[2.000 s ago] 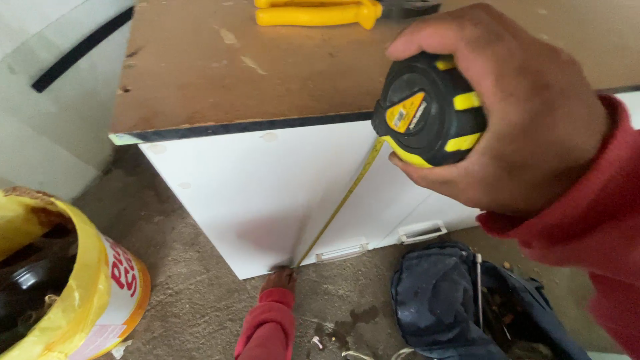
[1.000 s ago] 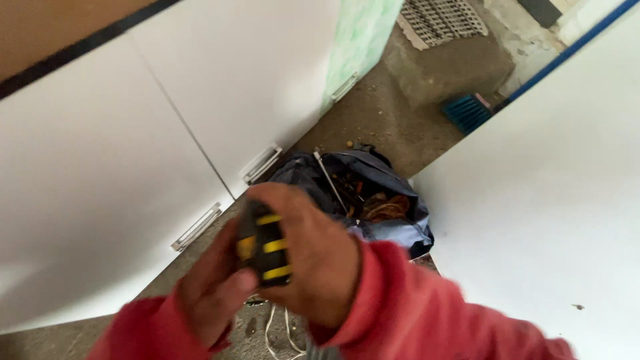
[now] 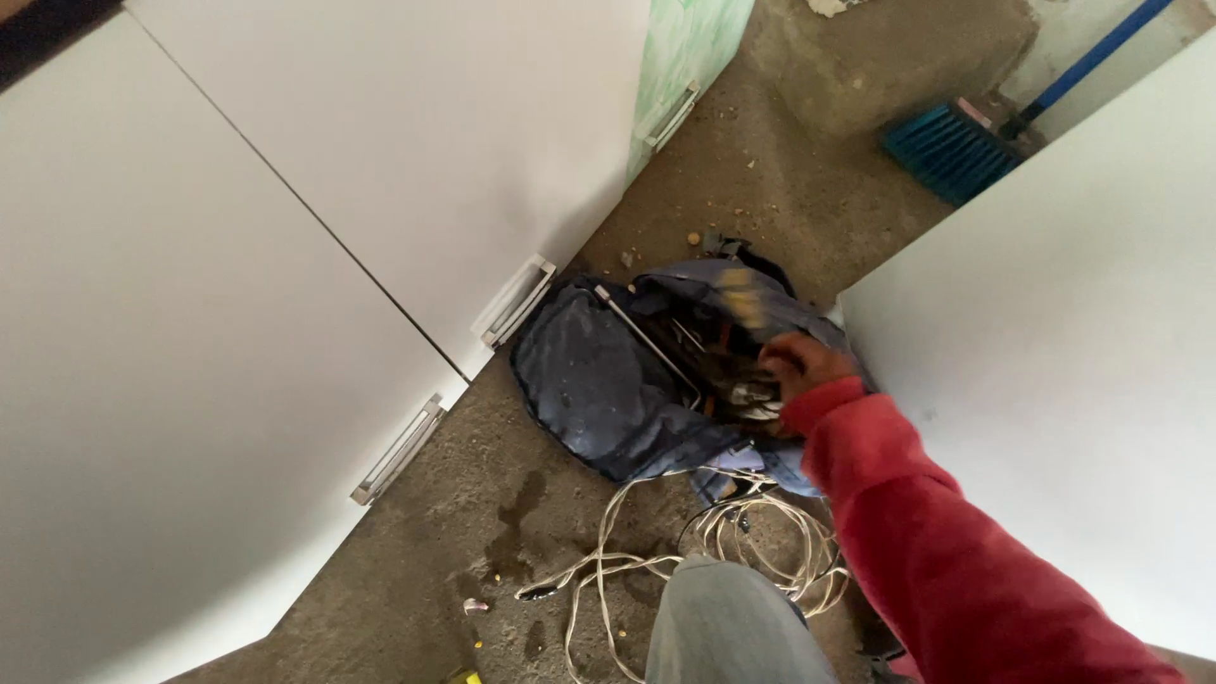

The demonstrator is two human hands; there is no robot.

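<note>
My right hand (image 3: 807, 363), in a red sleeve, is over the open dark blue tool bag (image 3: 608, 380) on the floor. Its fingers look curled and are partly blurred. Just beyond them, over the bag's far side, a blurred yellow-and-black thing (image 3: 743, 296), apparently the tape measure, shows apart from the fingers. A thin metal rod with a bent end (image 3: 651, 347) lies across the bag's opening, among tools too jumbled to name. My left hand is out of view.
White cabinet doors with handles (image 3: 513, 302) stand at left, a white panel (image 3: 1035, 380) at right. Coiled pale cable (image 3: 603, 560) lies on the concrete floor near my grey-trousered knee (image 3: 731, 627). A blue broom (image 3: 955, 152) is at the upper right.
Both hands were at the tape measure one second ago; now my right hand is over the bag and the left has gone from view. Earlier, the tape was extended down the white cabinet front.
</note>
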